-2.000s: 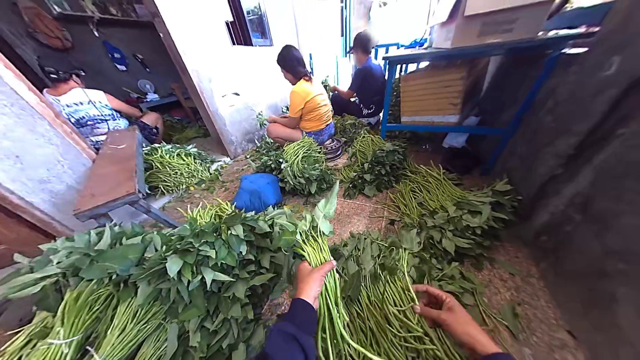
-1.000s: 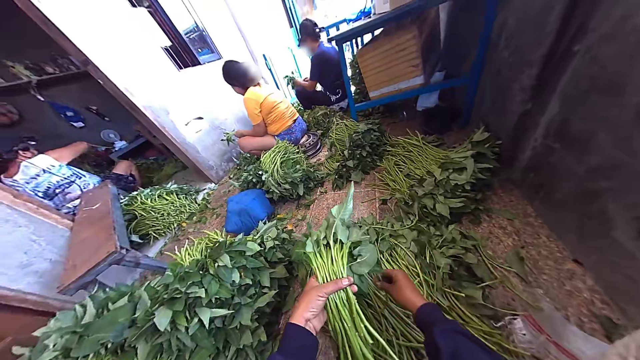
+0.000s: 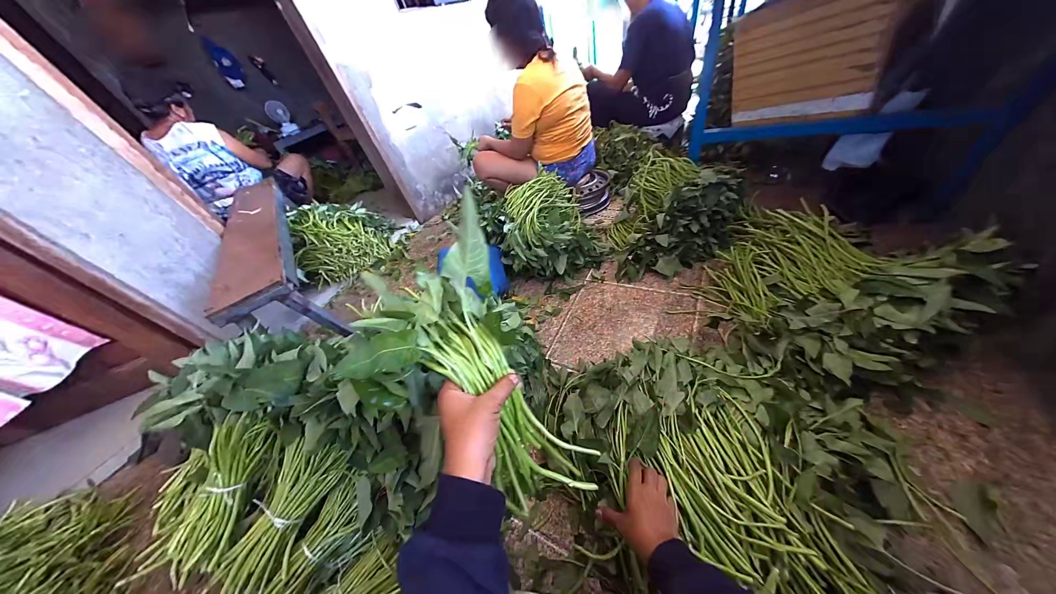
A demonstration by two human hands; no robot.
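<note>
A bunch of long-stemmed leafy greens [image 3: 474, 355] stands upright in my left hand [image 3: 472, 425], leaves up, with the cut stem ends hanging to the right. My right hand [image 3: 645, 507] reaches down to the left edge of a loose pile of the same greens [image 3: 726, 478]; its fingertips are among the stems, and whether they grip any cannot be told. Left of my left hand lie several tied bundles [image 3: 285, 495] with pale ties around their stems.
A wooden bench [image 3: 247, 239] stands at the left. Beyond lie more heaps of greens [image 3: 540, 219], a blue object [image 3: 495, 268] and a blue-framed table [image 3: 841, 124]. One person in yellow [image 3: 554, 111], one in dark blue [image 3: 657, 49] and another at left [image 3: 194, 161] sit farther off.
My left hand has lifted the bunch and moved it left, over the tied bundles' side. My right hand, close beside the bunch a second ago, is now lower and apart from it at the loose pile.
</note>
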